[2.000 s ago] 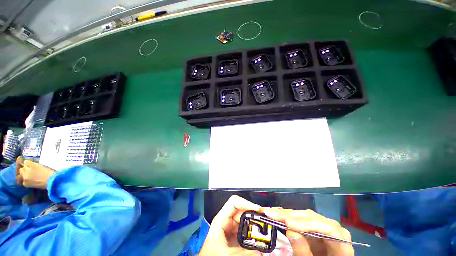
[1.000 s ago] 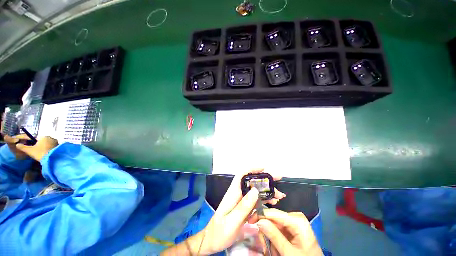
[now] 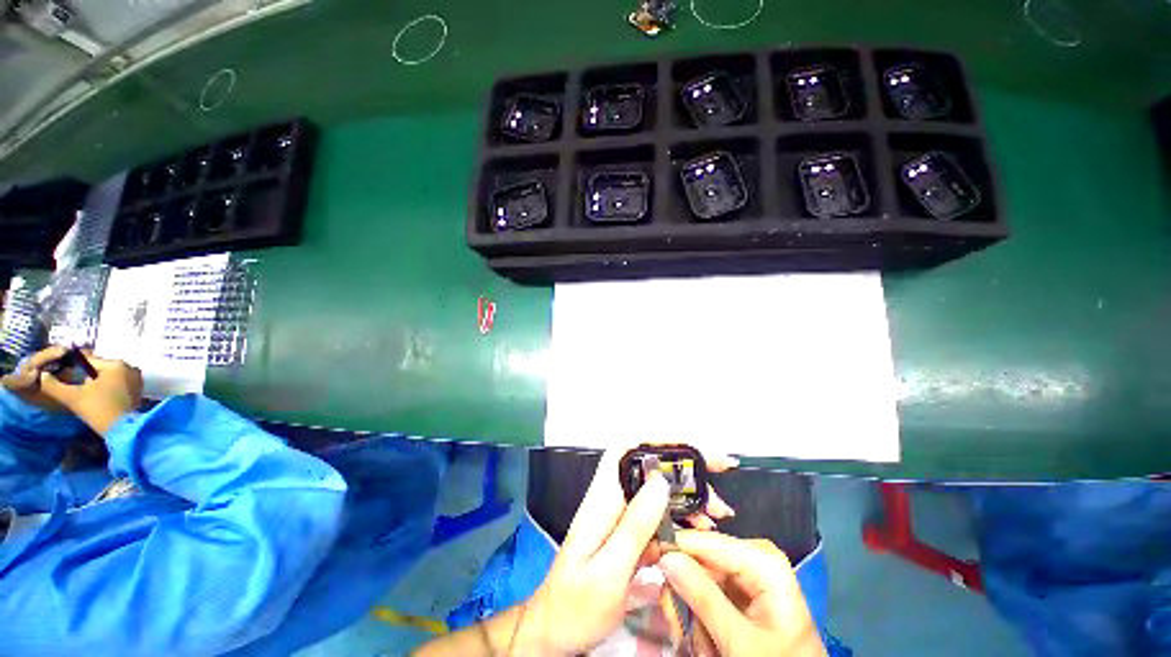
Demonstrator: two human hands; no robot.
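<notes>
My left hand (image 3: 593, 558) holds a partly assembled black square housing (image 3: 695, 477) above my lap, just below the bench edge. Its inside shows yellow and whitish parts, and my left thumb lies on them. My right hand (image 3: 745, 593) is right below the housing, its fingers pinching a thin tool (image 3: 679, 614), probably the tweezers; the tool's tip is hard to make out near the housing's lower edge. A white paper sheet (image 3: 722, 368) lies on the bench in front of me.
A black foam tray (image 3: 758, 252) behind the paper holds one housing per pocket. A small red-and-white label (image 3: 485, 315) lies left of the paper. A small loose part (image 3: 652, 16) is at the back. At left, a person in a blue smock (image 3: 193, 513) works near another black tray (image 3: 302, 193).
The housing has gone from upright and tilted to lying higher under my left thumb. My right hand has moved below it, the tool now pointing down. In the last second the hands barely moved.
</notes>
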